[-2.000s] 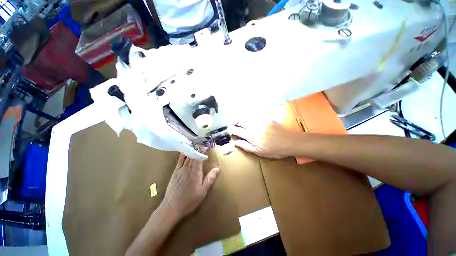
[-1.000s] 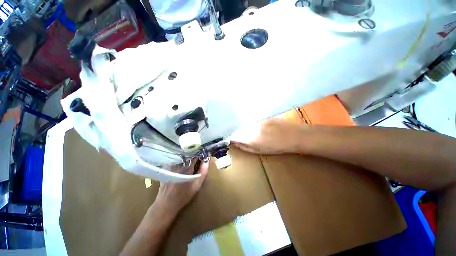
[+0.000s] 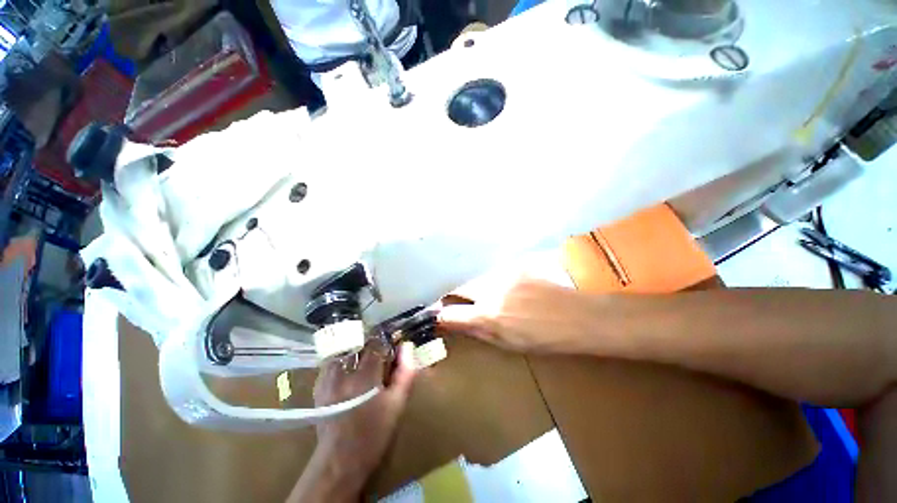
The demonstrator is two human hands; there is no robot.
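Note:
The brown panel (image 3: 669, 422) covers much of the table under the machine head. The white sewing machine (image 3: 551, 138) spans the view, and its head hides the needle area. My left hand (image 3: 364, 393) is on the panel left of the needle area, its fingers partly hidden behind the machine's guard. My right hand (image 3: 507, 312) lies on the work right of the needle area, its fingertips near the presser area, partly washed out by lamp light. The orange pocket piece (image 3: 654, 251) with its zipper (image 3: 610, 257) lies beyond my right wrist. A small yellow tab (image 3: 284, 386) is on the panel.
Dark snips (image 3: 846, 257) lie on the white tabletop at right. A yellow tape strip (image 3: 448, 485) shows at the table's front. A blue bin (image 3: 831, 452) is at lower right. A red crate (image 3: 197, 83) and a person's white clothing (image 3: 329, 29) are behind the machine.
The view has moved closer to the machine head, which now looks larger and lower. More of the orange piece and its zipper shows. Both hands stay beside the needle area.

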